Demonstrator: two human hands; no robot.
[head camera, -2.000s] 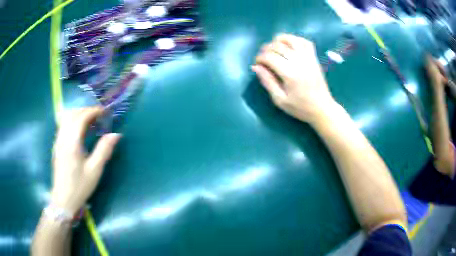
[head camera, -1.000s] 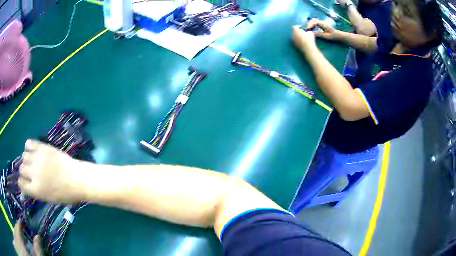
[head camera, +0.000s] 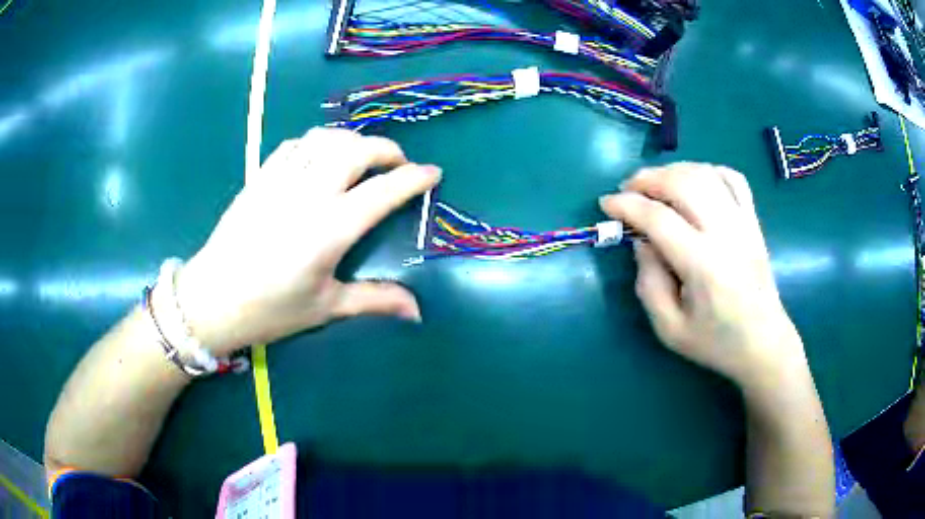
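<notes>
A multicolour wire harness lies across the green tabletop between my hands. Its connector housing, with a pale strip, faces left, and a loose wire tip shows just below it. My left hand is open around the housing end, thumb and forefinger apart; the forefinger is at the housing's top, and I cannot tell if it touches. My right hand grips the harness just beside its white label wrap. The harness's far end is hidden under the right hand.
Beyond my hands lie another harness and a pile of harnesses. A single harness lies at the right. A pink badge card hangs at the lower edge. Part of another person's arm shows at the right edge.
The view has swung back to the work. My right hand has left the harness pile at the left and now holds one harness in front of me. My left hand has come beside its housing.
</notes>
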